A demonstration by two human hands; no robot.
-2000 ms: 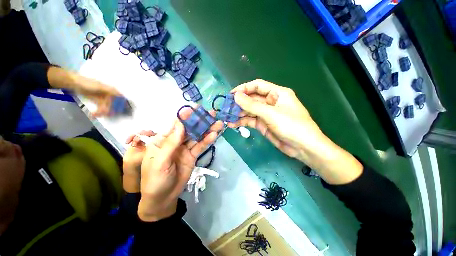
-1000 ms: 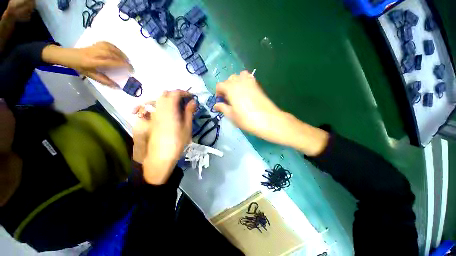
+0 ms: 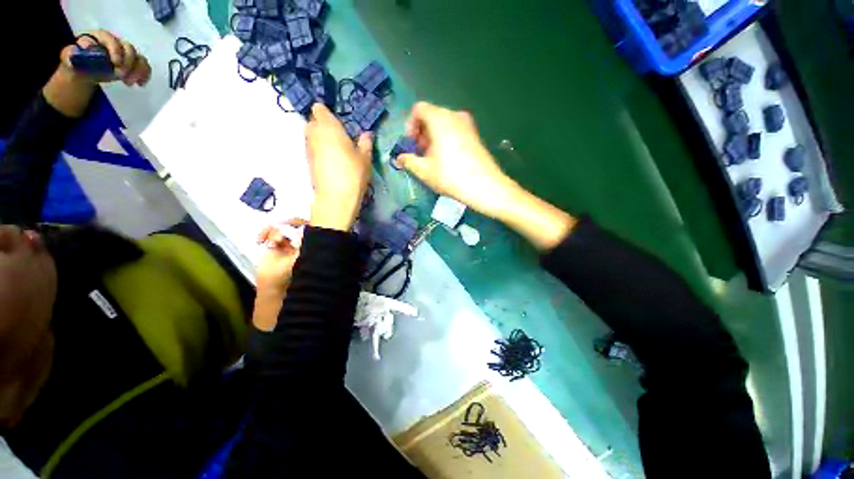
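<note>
My right hand (image 3: pixel 454 159) pinches a small navy mini bag (image 3: pixel 404 152) over the edge of the green belt. My left hand (image 3: pixel 339 168) reaches palm-down to the lower edge of the bag pile (image 3: pixel 281 37); its fingertips meet the bags, and I cannot tell if it grips one. Several navy bags with black loops lie beside its fingers. More navy pieces (image 3: pixel 398 229) lie below my hands, beside black ring-shaped handles that may be scissors (image 3: pixel 389 271).
A neighbouring worker's hand (image 3: pixel 117 61) holds a bag at upper left. One bag (image 3: pixel 257 195) lies on the white board (image 3: pixel 201 122). White gloves (image 3: pixel 379 318), handle piles (image 3: pixel 517 355), cardboard (image 3: pixel 440 421), a blue bin (image 3: pixel 646 47) and a tray (image 3: pixel 796 224) are in view.
My left hand has moved up to the bag pile from the centre. My right hand has moved up a little. The neighbour's hand has left the bag on the white board.
</note>
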